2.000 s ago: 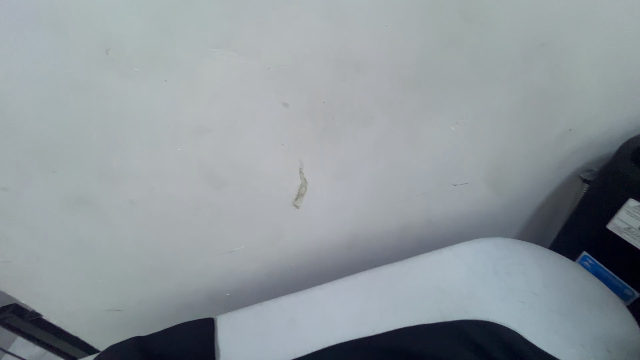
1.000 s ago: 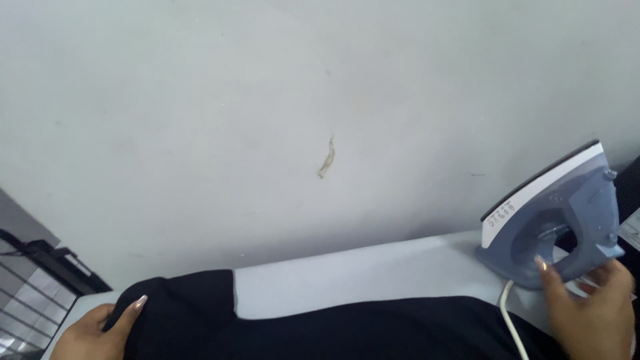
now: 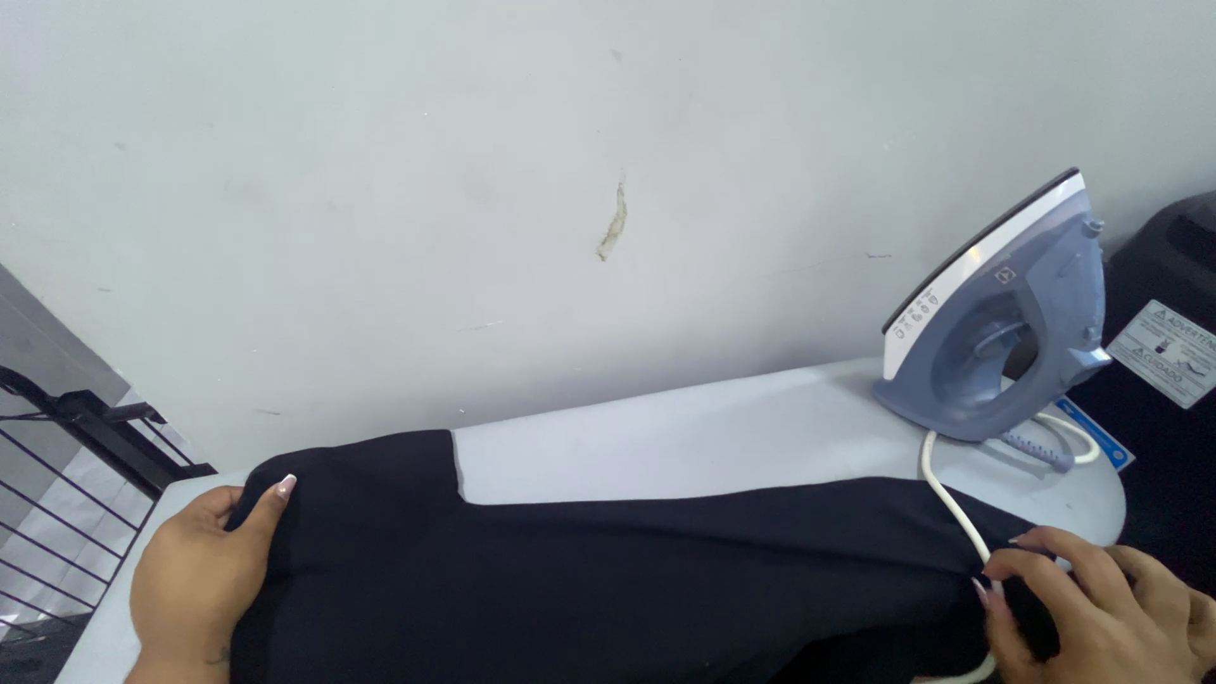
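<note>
Black fabric lies spread over the pale ironing board. At its left edge my left hand grips the cloth between thumb and fingers. My right hand is at the lower right, its thumb and fingertips closed around the white power cord and close to the cloth; whether it also pinches cloth cannot be told. Beyond that hand, a blue-grey and white clothes iron stands upright on its heel at the board's right end, soleplate facing the wall.
A pale wall with a scraped mark runs behind the board. Black metal wire bars stand at the left, over a tiled floor. At the right, beyond the board's rounded end, is a black object with a warning label.
My right hand has let go of the iron and moved down to the cord. Both hands and the iron, out of view two seconds ago, are now visible. My left hand stays on the cloth.
</note>
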